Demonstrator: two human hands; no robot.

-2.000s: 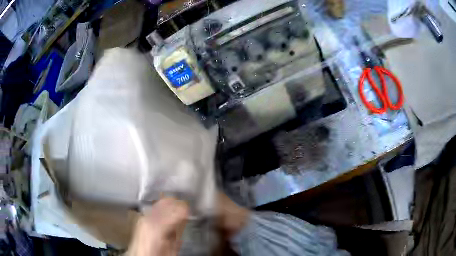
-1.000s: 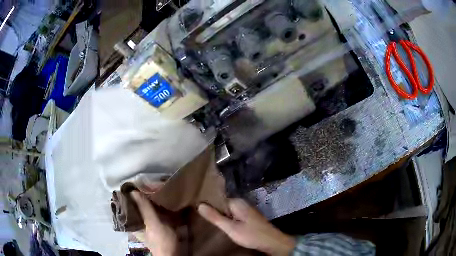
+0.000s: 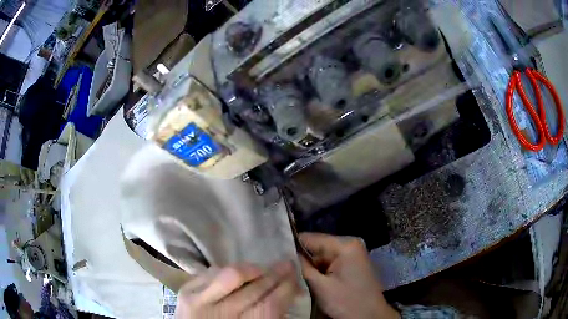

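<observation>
A pale fabric panel lies left of the needle area of the overlock machine, its right edge running down from the presser foot. My left hand is blurred and grips the panel near its lower part. My right hand pinches the panel's right edge below the presser foot. The brown side shows at a fold on the left. The needle tip is hidden under the labelled head.
Red-handled scissors lie right of the machine. A heap of lint sits by its front opening. Stacked pale panels lie at left. A pale bin stands behind left. More cloth is at the far right.
The panel has been spread with its pale side up over the brown folds. My left hand has moved right, closer to my right hand, which has moved to the fabric edge. The view has shifted.
</observation>
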